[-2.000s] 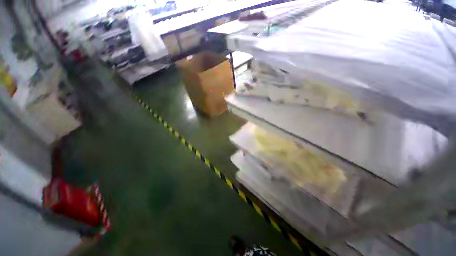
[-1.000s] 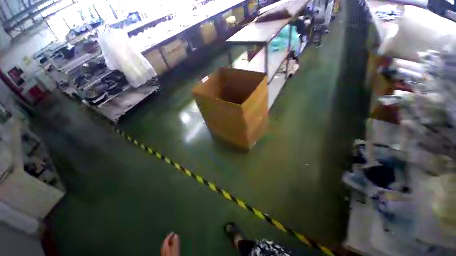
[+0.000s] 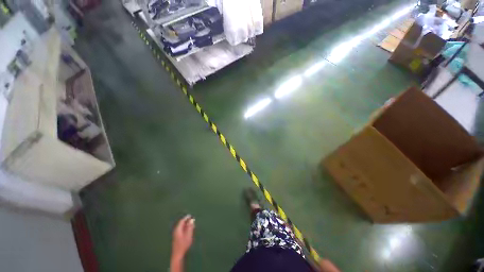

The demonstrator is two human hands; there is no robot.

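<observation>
My left hand [image 3: 183, 232] is at the bottom, left of centre, above the green floor. It is small and blurred, with the fingers together or curled; I see no object in it, but the finger gap is unclear. My right hand [image 3: 328, 265] shows only as a small patch of skin at the bottom edge, mostly cut off. The large open cardboard box [image 3: 390, 183] stands on the floor to the right, touched by neither hand.
Yellow-and-black tape [image 3: 228, 145] crosses the floor. A pale cabinet [image 3: 79, 178] with open compartments stands at left. A shelving rack [image 3: 215, 58] with dark fabric stacks and a hanging white sheet is ahead. Another box [image 3: 416, 48] lies at upper right.
The view has swung right, then forward. The white-covered shelves have left the picture, and the cardboard box is nearer at right. My left hand shows more; my right hand has entered at the edge.
</observation>
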